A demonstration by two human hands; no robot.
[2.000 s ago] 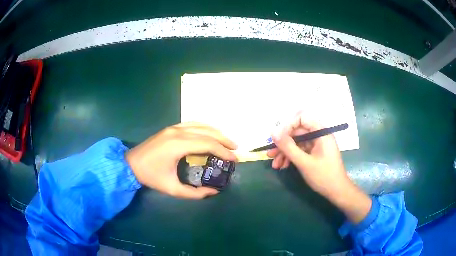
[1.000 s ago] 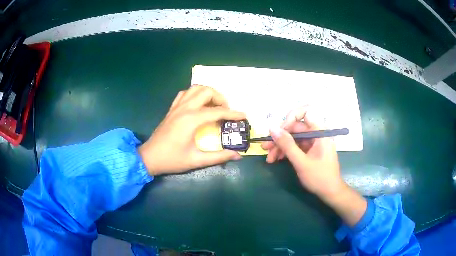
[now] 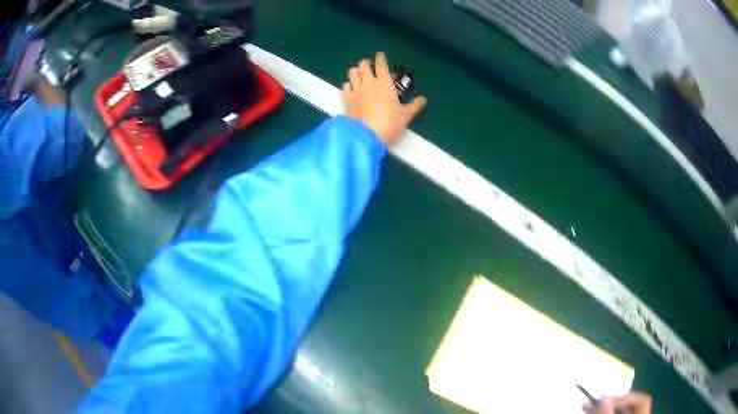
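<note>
My left hand [image 3: 379,101] reaches over the white strip onto the dark green conveyor. A small black unit [image 3: 403,82] shows between its fingers and thumb; blur hides whether they grip it. My right hand [image 3: 621,403] is at the bottom right, cut off by the picture's edge, with dark tweezers [image 3: 588,394] in its fingers. The tweezers' tip points up and left over the white sheet [image 3: 518,356], which has yellowish edges and looks mostly blank in the glare. It lies on the green bench.
A red tray [image 3: 150,166] at upper left holds black boxes, cables and a printed card [image 3: 155,66]. The worn white strip [image 3: 485,194] runs diagonally between bench and conveyor. Another person's blue sleeve [image 3: 36,154] is at the far left. A grey ridged panel [image 3: 538,28] is at the top.
The view has swung left. My left hand has moved from beside the sheet out to the conveyor. My right hand stays at the sheet with the tweezers, now away from the housing.
</note>
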